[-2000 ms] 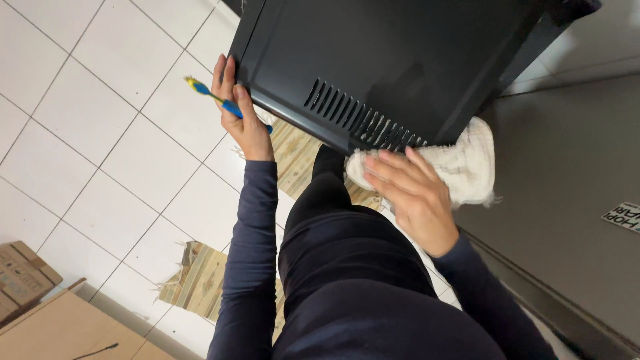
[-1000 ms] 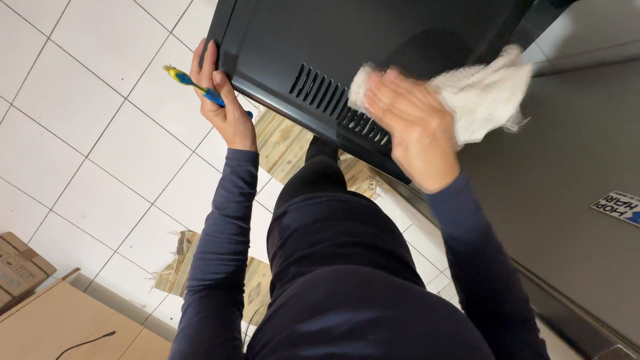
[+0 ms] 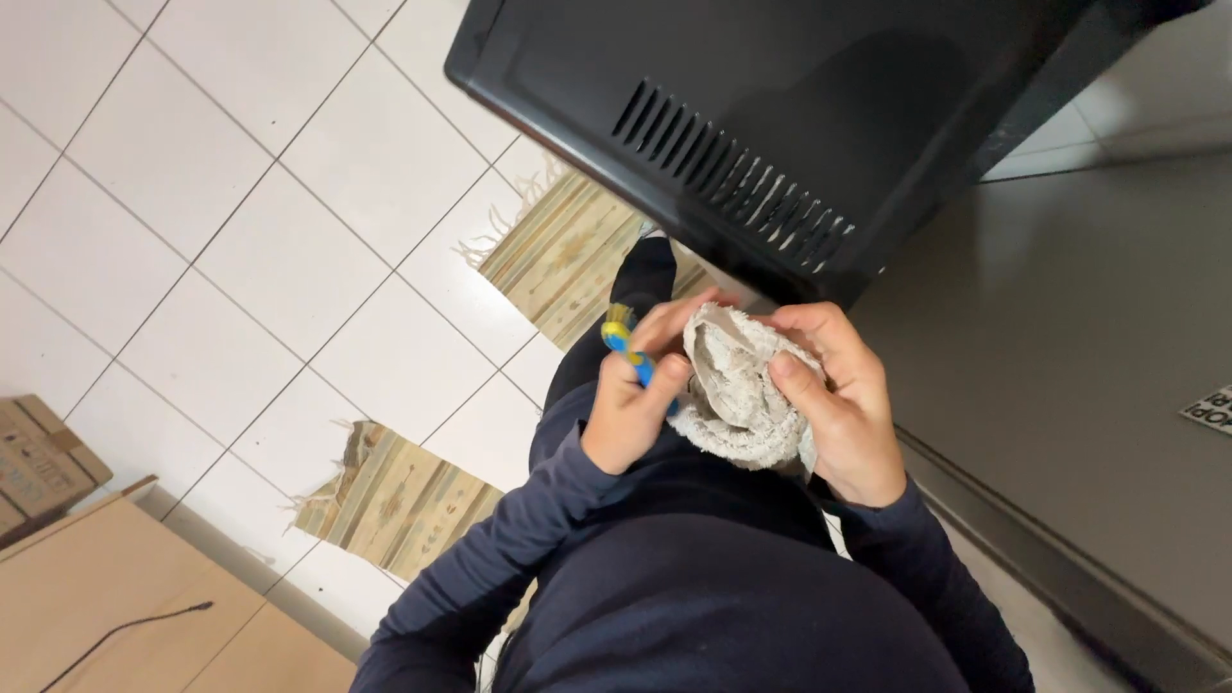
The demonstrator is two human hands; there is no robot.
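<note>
In front of my body, both hands hold a bunched white terry cloth (image 3: 746,395). My left hand (image 3: 640,385) grips its left side and also holds a blue and yellow toothbrush (image 3: 629,354), bristles pointing up and away from me. On the cloth's right side, my right hand (image 3: 842,404) pinches it between thumb and fingers. Just beyond the hands is a black appliance housing (image 3: 770,87) with a row of vent slots (image 3: 731,173) near its edge; pale specks show at several slots. Neither hand plainly touches the housing.
A striped fringed rug (image 3: 568,255) lies on the white floor tiles under the legs. A large dark grey panel (image 3: 1068,318) stands at the right. At lower left are a wooden surface (image 3: 125,597) with a black cable (image 3: 125,626) and a cardboard box (image 3: 48,462).
My left hand has left the housing's edge with the toothbrush and now meets the cloth. My right hand has drawn the cloth off the vents toward my body, where it is bunched up.
</note>
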